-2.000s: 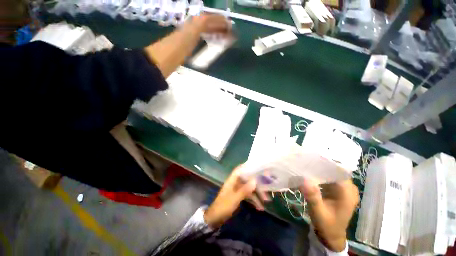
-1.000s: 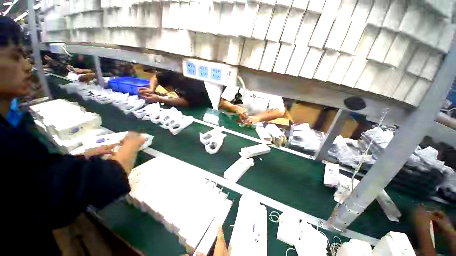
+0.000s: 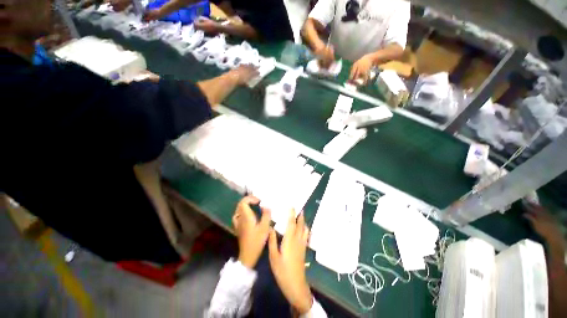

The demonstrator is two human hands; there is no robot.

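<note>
The formed carton row [image 3: 248, 152] is a white block of cartons side by side on the green bench, small flaps along its far right edge. My left hand [image 3: 252, 235] is at its near edge with bent fingers; whether it grips a carton is hidden. My right hand [image 3: 290, 258] lies against the row's near right end, fingers extended and slightly apart. A pile of flat white cartons [image 3: 337, 223] lies just right of my hands. White corded cards [image 3: 407, 233] lie further right, with loops of thin cord [image 3: 367, 279] around them.
Thick stacks of carton blanks [image 3: 469, 279] stand at lower right. A slanting grey post [image 3: 497, 189] rises beyond. Loose cartons [image 3: 345, 143] lie on the green conveyor. A neighbour's arm [image 3: 224, 87] reaches over the belt at left. Another person's hand shows at the right edge.
The carton held between my hands two seconds ago is no longer held up. Both hands are now at the row's near right end. The view has tilted down since one second ago.
</note>
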